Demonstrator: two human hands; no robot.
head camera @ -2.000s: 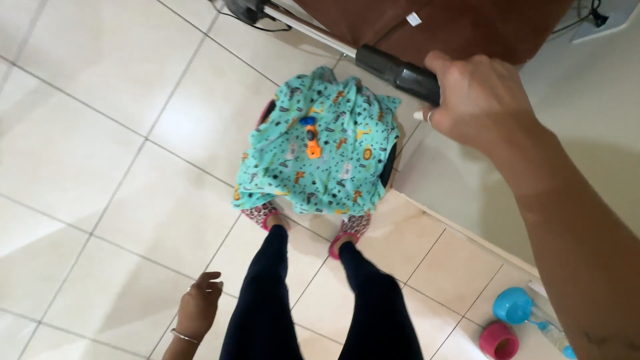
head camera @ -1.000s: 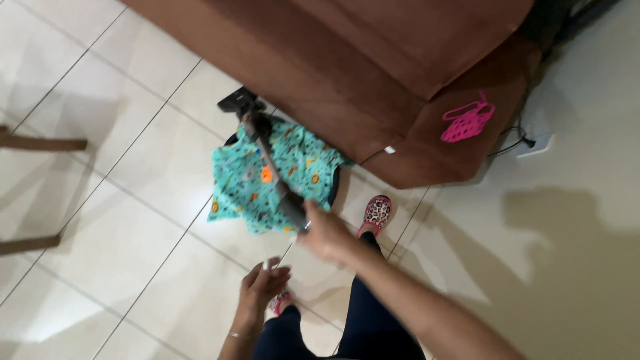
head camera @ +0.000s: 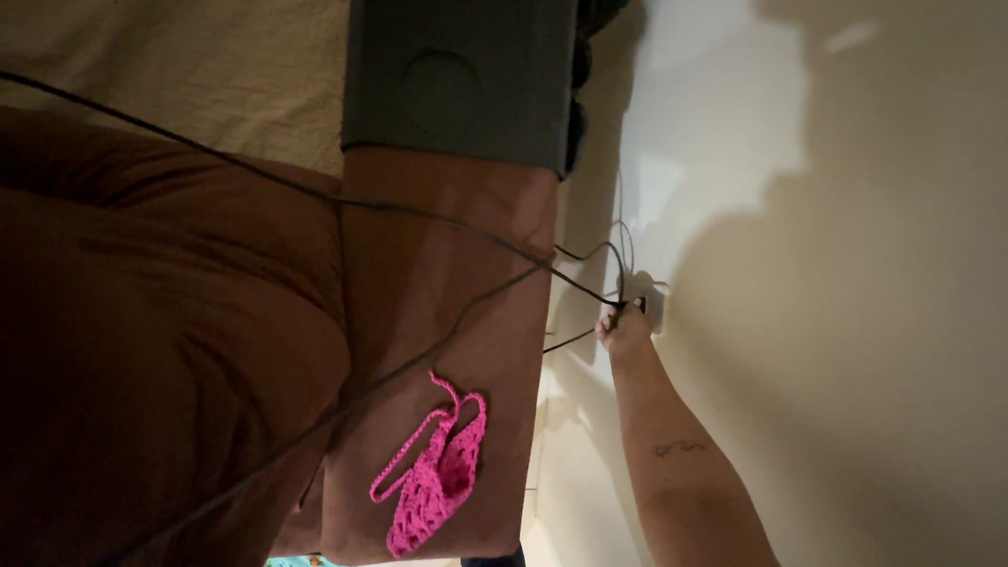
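My right hand (head camera: 628, 327) reaches to a wall outlet plate (head camera: 660, 303) and is closed around a black plug, mostly hidden by the fingers, where black cords meet. One black cord (head camera: 441, 219) runs from there across the arm of the brown sofa to the upper left. A second cord (head camera: 409, 362) crosses the sofa toward the lower left. A pink crocheted item (head camera: 437, 480) with a strap lies on the sofa arm, left of my forearm. My left hand is out of view.
A dark grey panel (head camera: 457, 87) lies over the upper part of the sofa arm. Beige cloth (head camera: 181, 71) covers the seat at the upper left. The pale wall (head camera: 866, 315) is on the right, and a bit of teal printed fabric (head camera: 298, 561) shows at the bottom edge.
The view has moved over the sofa to the wall. My right hand, earlier on a long-handled tool's grip, is now at the outlet. My left hand has left the view.
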